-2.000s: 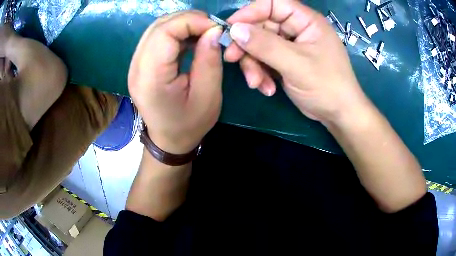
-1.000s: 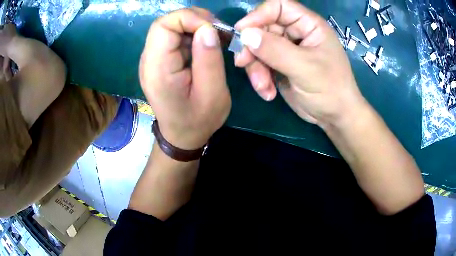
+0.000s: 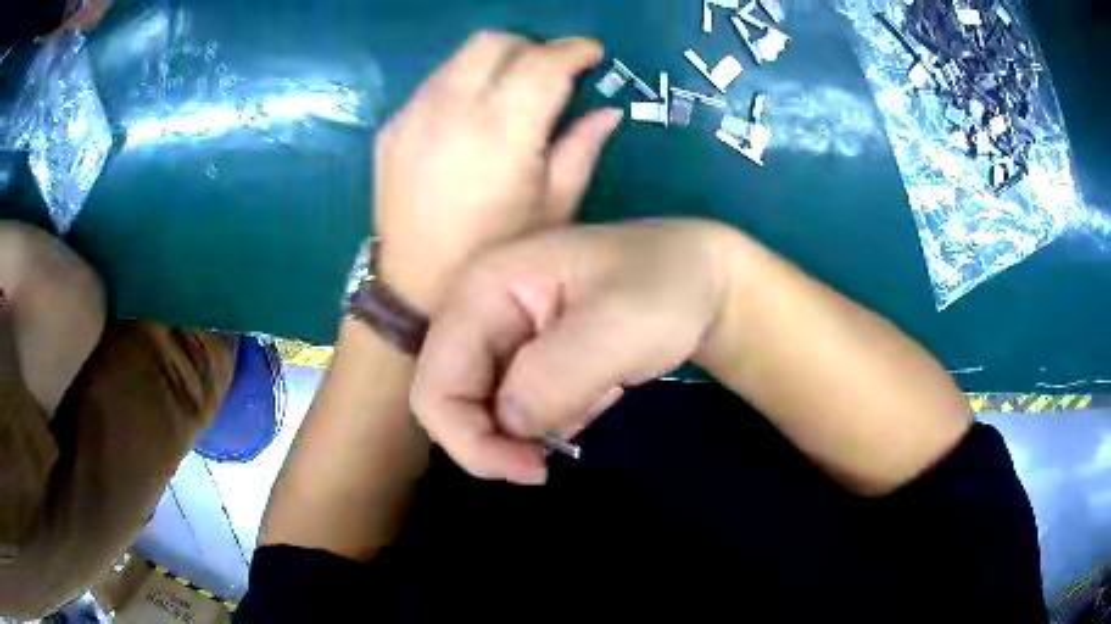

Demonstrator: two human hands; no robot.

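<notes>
My right hand (image 3: 585,335) is closed low in front of my body, crossed in front of my left wrist. A small metallic rod end, a hinge part (image 3: 560,446), sticks out between its thumb and fingers; the rest of it is hidden. My left hand (image 3: 487,152) is over the green mat, thumb and forefinger apart, with nothing seen between them. Its fingertips are beside several loose hinge parts (image 3: 647,110), dark rods with pale tabs, near one part at their right. More loose hinge parts (image 3: 719,70) lie further right.
A clear bag of mixed parts (image 3: 1005,177) lies at the right. Tiny pale rings (image 3: 211,79) are scattered on the green mat (image 3: 280,219) at the upper left. Another clear bag (image 3: 63,152) lies at the far left, near a seated person in brown (image 3: 110,451) and a blue stool (image 3: 247,402).
My hands have parted from their shared hold on the part. My right hand has moved down and left with a part; my left hand has opened beside the loose parts. The view has shifted right.
</notes>
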